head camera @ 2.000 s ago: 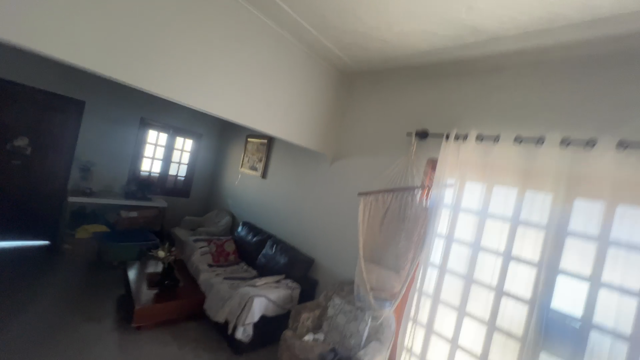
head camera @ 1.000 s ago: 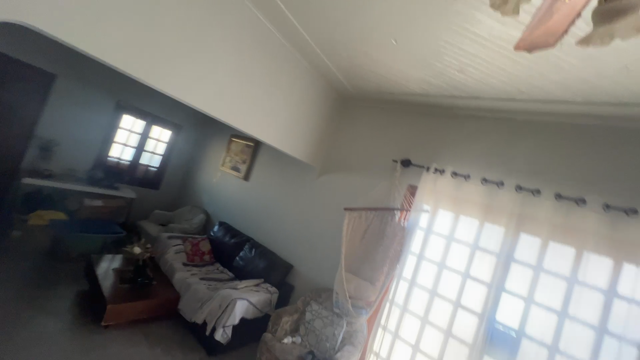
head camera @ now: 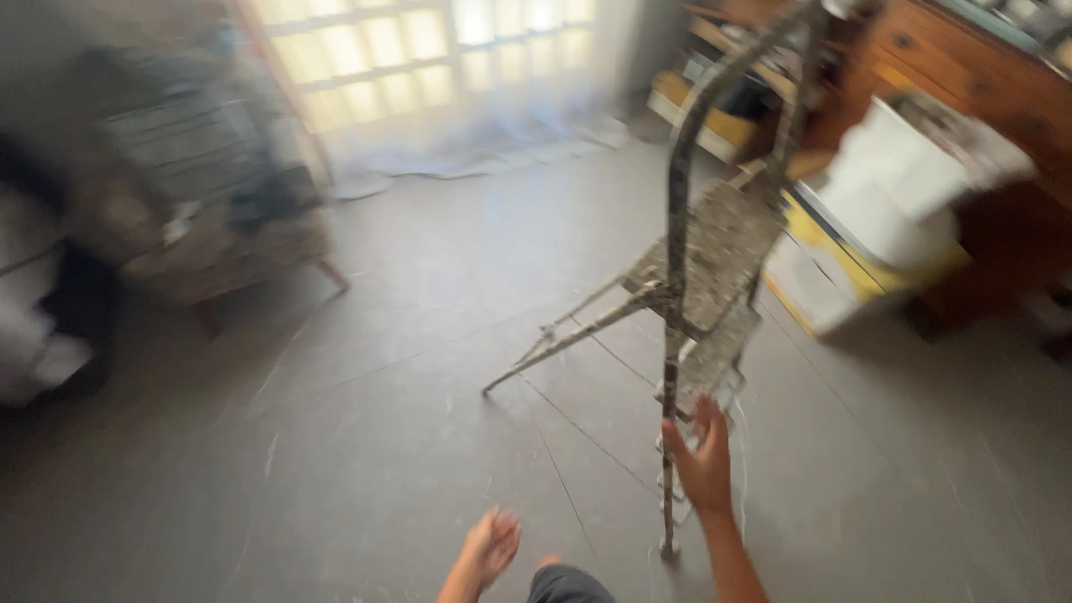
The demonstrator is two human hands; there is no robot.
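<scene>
A worn stepladder [head camera: 712,251] with a curved metal top rail and spattered steps stands on the floor right of centre. My right hand [head camera: 703,452] is at its lower part, beside the front upright and the steps, fingers spread; whether it touches the ladder is unclear. My left hand [head camera: 496,540] is low in the view, left of the ladder and apart from it, blurred, with its fingers partly curled and nothing seen in it.
An armchair [head camera: 226,251] with things on it stands at the left. A sheer curtain [head camera: 469,151] hangs over the bright glazed door behind. At the right, a white container [head camera: 896,184] sits on a yellow and white box [head camera: 821,276], beside a wooden cabinet [head camera: 963,59].
The view has swung far down from the ceiling and sofa to the floor. Both my hands and the stepladder now show; neither earlier frame shows them.
</scene>
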